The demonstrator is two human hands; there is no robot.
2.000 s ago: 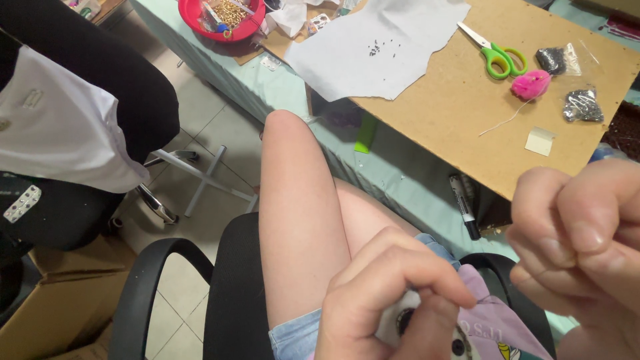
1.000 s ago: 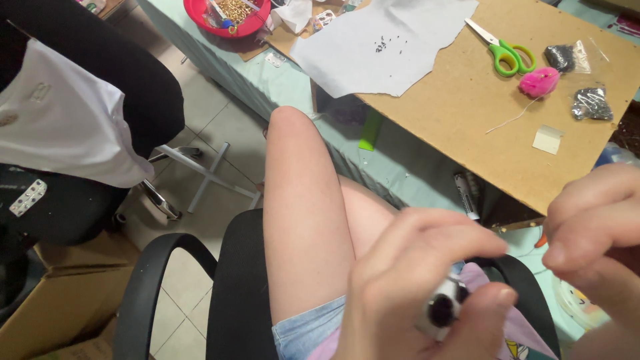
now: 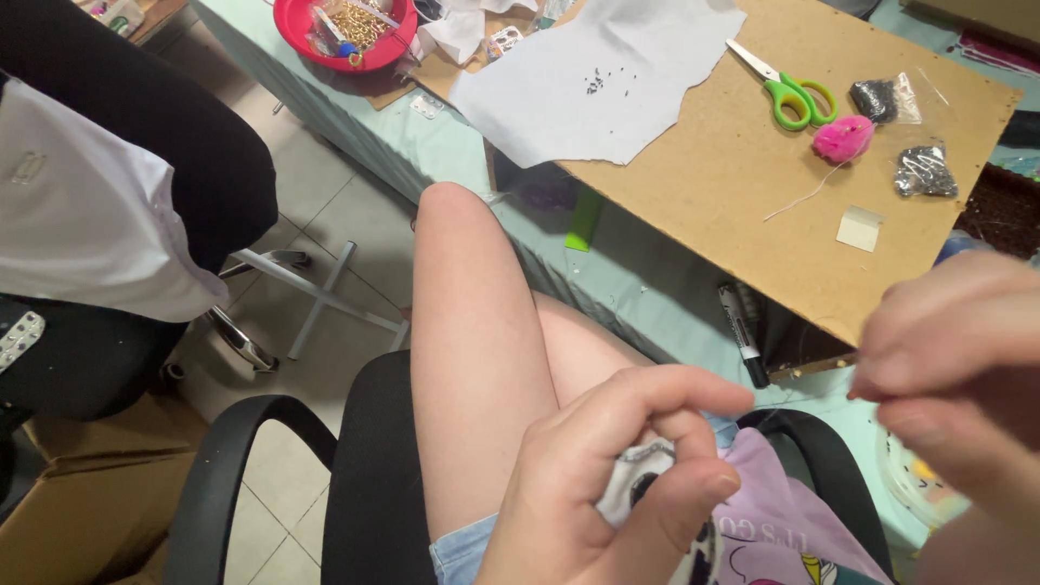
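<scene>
A small white fabric piece with black spots (image 3: 638, 479) lies in my left hand (image 3: 601, 487), its fingers curled around it above my lap. At the right edge, my right hand (image 3: 959, 366) has thumb and forefinger pinched together; a tiny orange-red bit shows at their tips, too small to name. The two hands are apart. On the board beyond lie green-handled scissors (image 3: 788, 93), a pink fluffy ball (image 3: 843, 138) with pins and a loose thread, and plastic bags of dark beads (image 3: 926, 171). Small black beads (image 3: 597, 81) are scattered on a pale grey cloth (image 3: 561, 106).
A red bowl (image 3: 292, 41) with gold-coloured chain stands at the upper left. A marker (image 3: 741, 333) is beside the raised board (image 3: 699, 187). A clear round container (image 3: 902, 479) sits at the lower right. Another person in dark clothing and white cloth (image 3: 97, 203) is at the left.
My left hand has risen from its place two seconds ago, and its fingers have straightened somewhat around the spotted piece. My right hand has moved a little lower.
</scene>
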